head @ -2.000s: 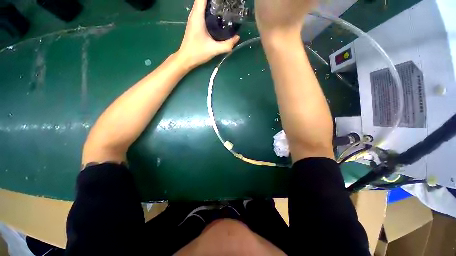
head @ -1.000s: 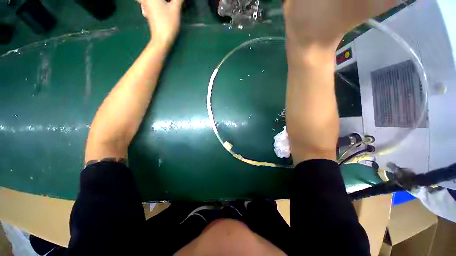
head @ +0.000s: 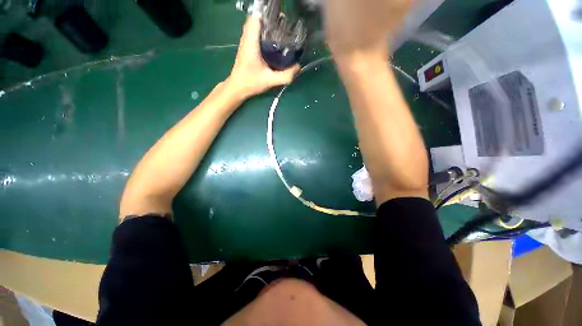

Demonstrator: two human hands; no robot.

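Observation:
My left hand [head: 258, 67], bare, is at the top middle with its fingers around a black housing [head: 281, 57]. A shiny metal screwdriver nose [head: 284, 30] covers the top of the housing. My right hand [head: 364, 22] is blurred and cut off by the top edge; its fingers and what they may hold cannot be made out. The tool's upper part is not visible.
Several black housings [head: 80, 29] lie at the upper left. A whitish feed tube [head: 270, 137] loops over the green bench [head: 64, 159]. Crumpled white material [head: 362, 184] lies by my right forearm. The screw feeder [head: 549, 76] stands right, with a black cable [head: 542, 184] crossing below it.
My left hand has moved right and is now around a black housing. My right hand has moved left, and the metal nose is now over the housing. The black cable has swung upward.

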